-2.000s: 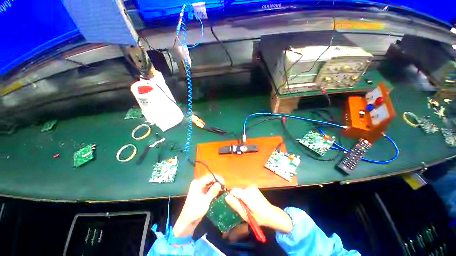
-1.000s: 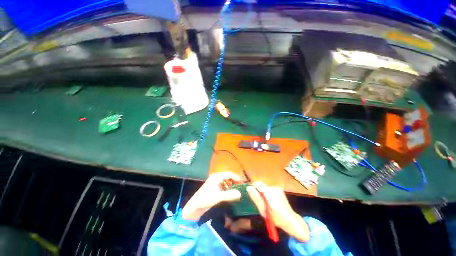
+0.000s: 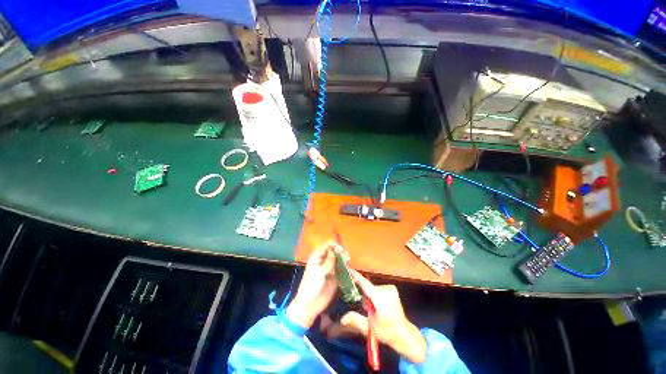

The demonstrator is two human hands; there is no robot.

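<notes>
A green circuit board [image 3: 346,276] is held on edge between my two hands, in front of the orange mat [image 3: 321,235]. My left hand [image 3: 312,283] grips its left side. My right hand [image 3: 387,314] is at its right side and also holds a red-handled tool [image 3: 373,337] that points down; the fingers hide part of it. A black connector block [image 3: 370,212] lies at the back of the mat with a blue cable [image 3: 453,174] running from it. Another circuit board [image 3: 434,248] lies on the mat's right part.
Right of the mat are a circuit board [image 3: 494,225], a remote control [image 3: 545,258], an orange box [image 3: 578,199] and an oscilloscope [image 3: 529,113]. Left are a circuit board [image 3: 258,221], tape rings [image 3: 210,185] and a white container [image 3: 264,123]. A coiled cord [image 3: 319,109] hangs down. A black tray [image 3: 150,314] is below.
The board in my hands has turned from lying nearly flat to standing on edge. The dark lead seen near it earlier no longer shows there. The view has shifted since the first frame.
</notes>
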